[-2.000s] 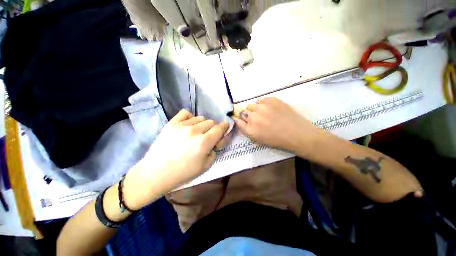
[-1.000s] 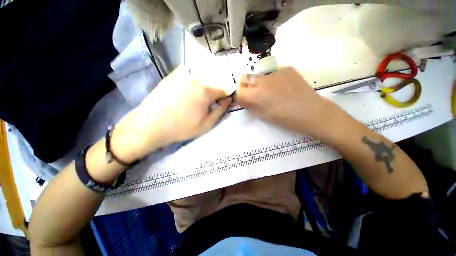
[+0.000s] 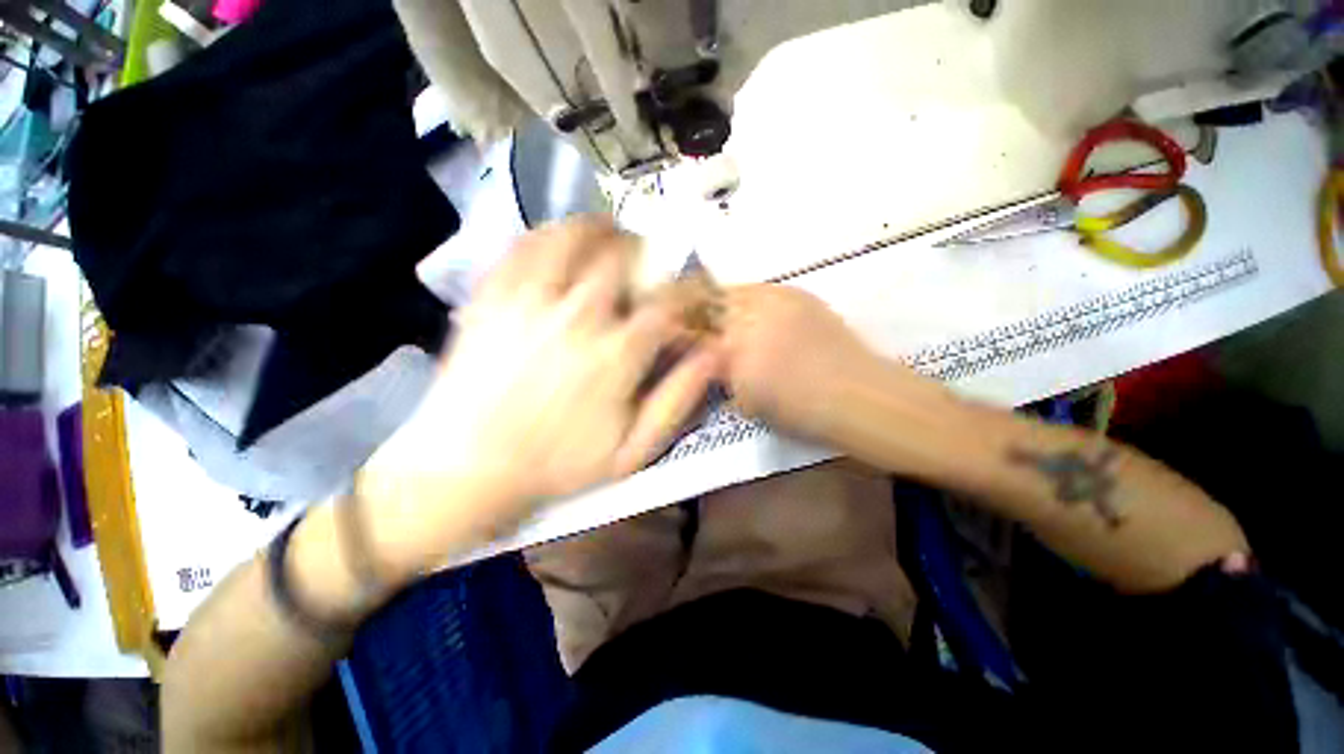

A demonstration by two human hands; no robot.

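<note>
The black fabric piece (image 3: 280,177) lies heaped on the table left of the machine. The light grey fabric piece (image 3: 332,405) shows under and beside it and runs toward my hands. My left hand (image 3: 575,354) is blurred, fingers bent, over the table just in front of the needle area. My right hand (image 3: 759,346) meets it, and its fingers are partly hidden behind my left hand. What the fingertips hold is hidden. The presser foot and needle area (image 3: 649,177) is just beyond my hands, under the cream-white sewing machine (image 3: 884,103).
Scissors with red and yellow loops (image 3: 1135,199) lie right of the machine. The printed ruler (image 3: 1091,317) runs along the front table edge. A yellow strip (image 3: 118,516) is at the table's left end, beside a purple object (image 3: 27,479). Blue lattice plastic (image 3: 457,648) shows below the table.
Compared with one second ago, the machine and scissors sit further left in view. My hands are closer together, the left partly over the right. The black fabric shows further right and lower.
</note>
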